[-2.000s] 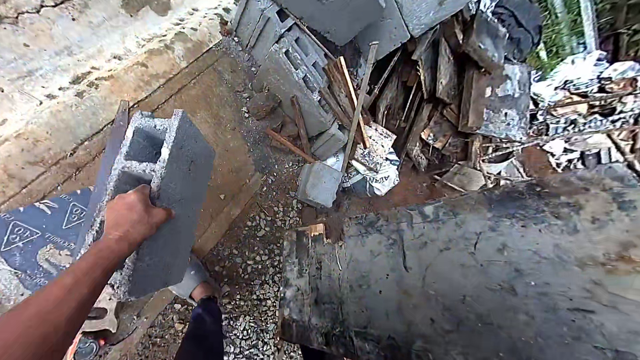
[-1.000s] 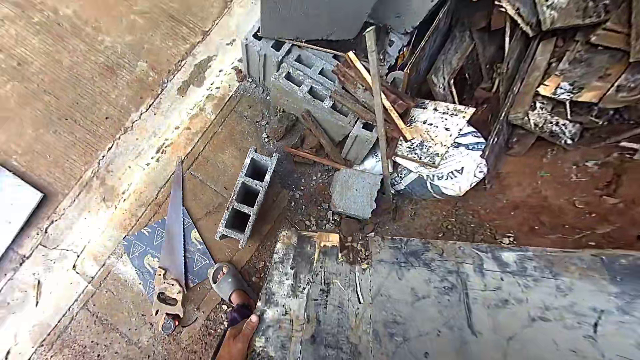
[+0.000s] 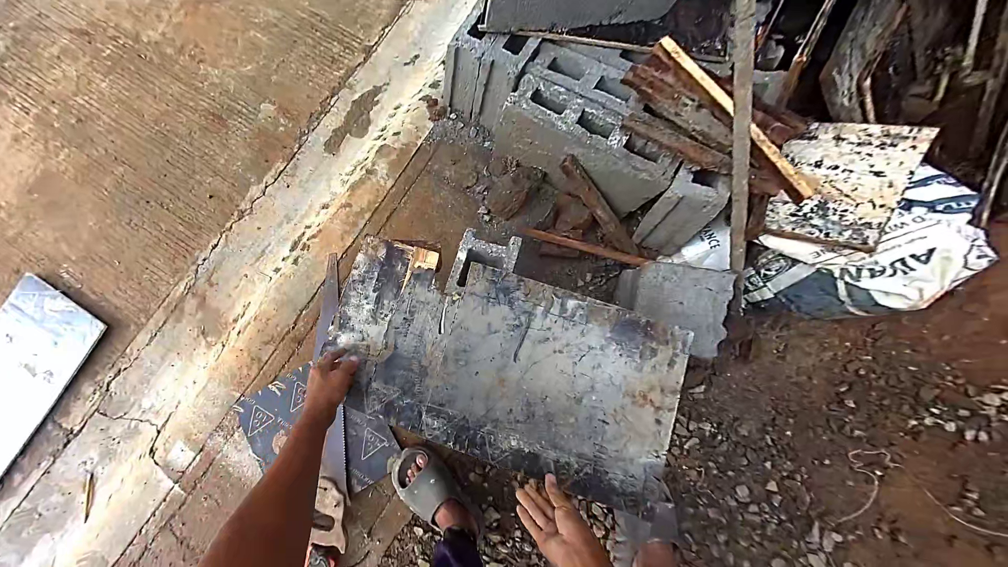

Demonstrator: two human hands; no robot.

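Observation:
A worn, dark-stained plywood panel [image 3: 551, 370] lies low in front of me, over part of a hollow concrete block [image 3: 484, 256] whose end shows behind its far edge. My left hand [image 3: 335, 382] holds the panel's left edge, fingers on its top face. Palm up with its fingers apart, my right hand [image 3: 555, 516] is at the near edge; whether it touches the panel I cannot tell. Beside my left forearm lies a handsaw [image 3: 332, 465], partly hidden by the hand, on a dark printed board [image 3: 370, 445].
Hollow blocks [image 3: 583, 142] and scrap wood [image 3: 677, 134] are piled at the top. A broken block piece [image 3: 681, 303] sits behind the panel, near a printed sack [image 3: 898, 268]. A pale board [image 3: 39, 362] lies at far left. My sandalled foot [image 3: 429, 484] is by the near edge.
The panel has moved left and now covers part of the hollow block, which stood uncovered one second ago. Two seconds ago my left hand held that block. My right hand has come into view.

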